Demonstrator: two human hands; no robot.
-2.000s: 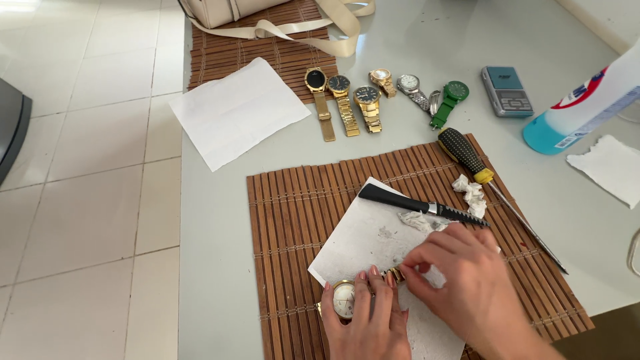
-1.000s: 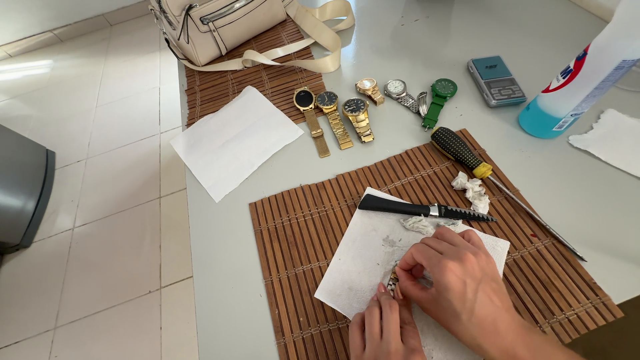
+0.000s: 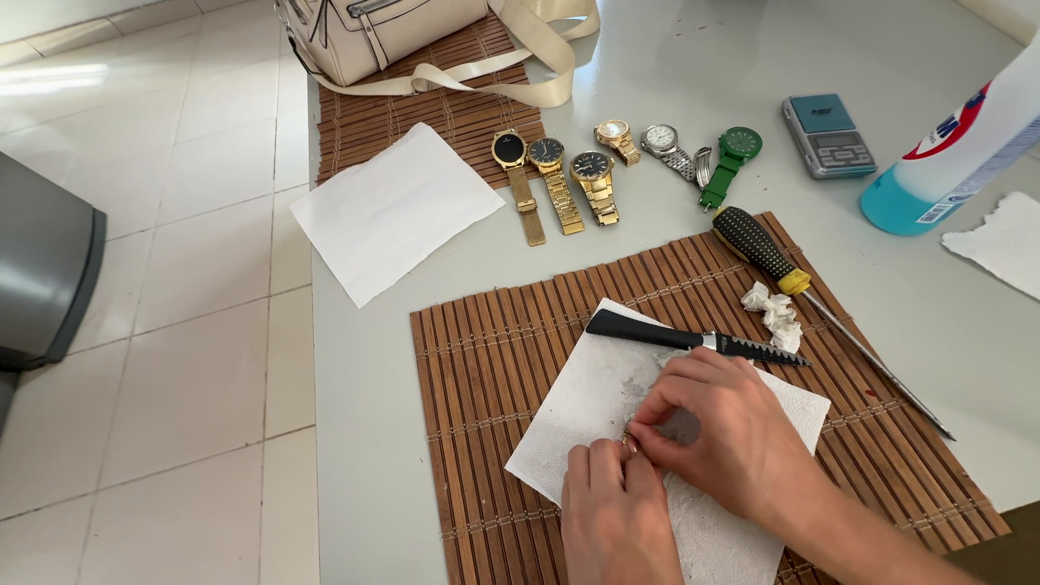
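Over a smudged white paper towel (image 3: 569, 414), my left hand (image 3: 615, 512) and my right hand (image 3: 715, 431) meet fingertip to fingertip. Between them they pinch a gold-toned watch bracelet (image 3: 626, 436), of which only a sliver shows; the watch's case is hidden by my left hand. Just beyond my right hand lies a black-handled knife (image 3: 650, 330) with a serrated black blade, and a crumpled bit of paper sits partly beneath it. The towel rests on a brown bamboo mat (image 3: 487, 382).
A long screwdriver (image 3: 760, 248) and crumpled tissue (image 3: 773, 315) lie on the mat's right. Behind are several watches (image 3: 597, 175), a pocket scale (image 3: 830, 138) and a bottle with blue liquid (image 3: 910, 191). A white paper sheet (image 3: 398, 215) and a beige handbag (image 3: 406, 41) are at the back left.
The white-dialed watch face, visible beside my left hand two seconds ago, is now hidden. Both hands remain together at the bracelet. The view has shifted somewhat.
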